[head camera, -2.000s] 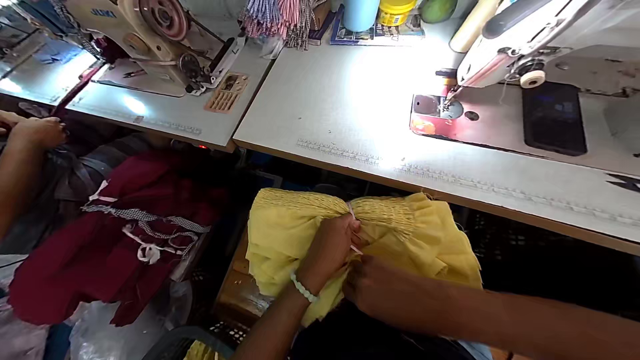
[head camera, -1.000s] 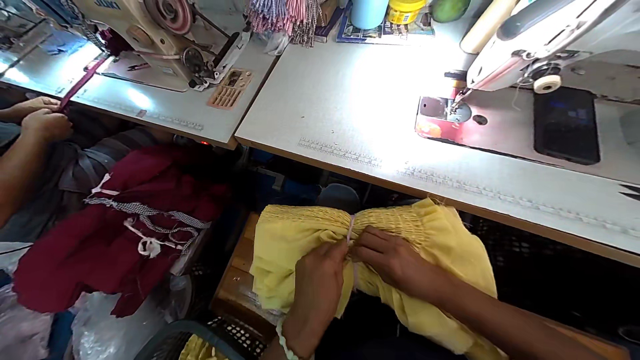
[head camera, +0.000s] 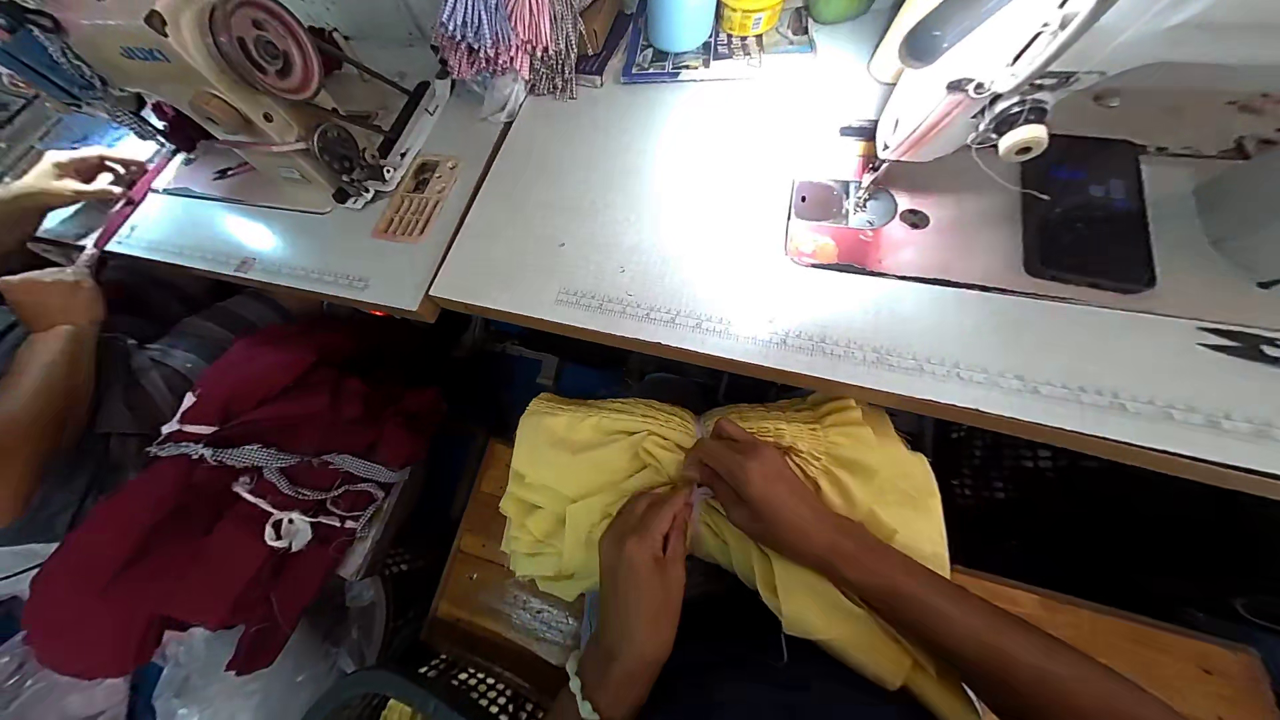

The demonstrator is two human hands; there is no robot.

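A bundle of gathered yellow fabric (head camera: 590,480) lies below the table's front edge, partly over a wooden bench (head camera: 500,590). A thin whitish tie (head camera: 702,492) runs around its middle. My left hand (head camera: 645,560), with a pale bracelet at the wrist, pinches the tie from the near side. Close against it, my right hand (head camera: 765,490) has its fingertips at the same spot, its forearm across the fabric's right part. The fingers hide the exact grip and any knot.
A sewing machine (head camera: 930,120) and a phone (head camera: 1088,215) are on the white table (head camera: 620,200). At left, a co-worker's hands (head camera: 60,290) hold a maroon strip (head camera: 130,205) by another machine (head camera: 180,60). Maroon fabric (head camera: 200,540) and a dark basket (head camera: 370,690) lie lower left.
My left hand has shifted nearer to me along the tie, while my right hand stays close by. The co-worker's one hand has lifted toward the machine, apart from the other.
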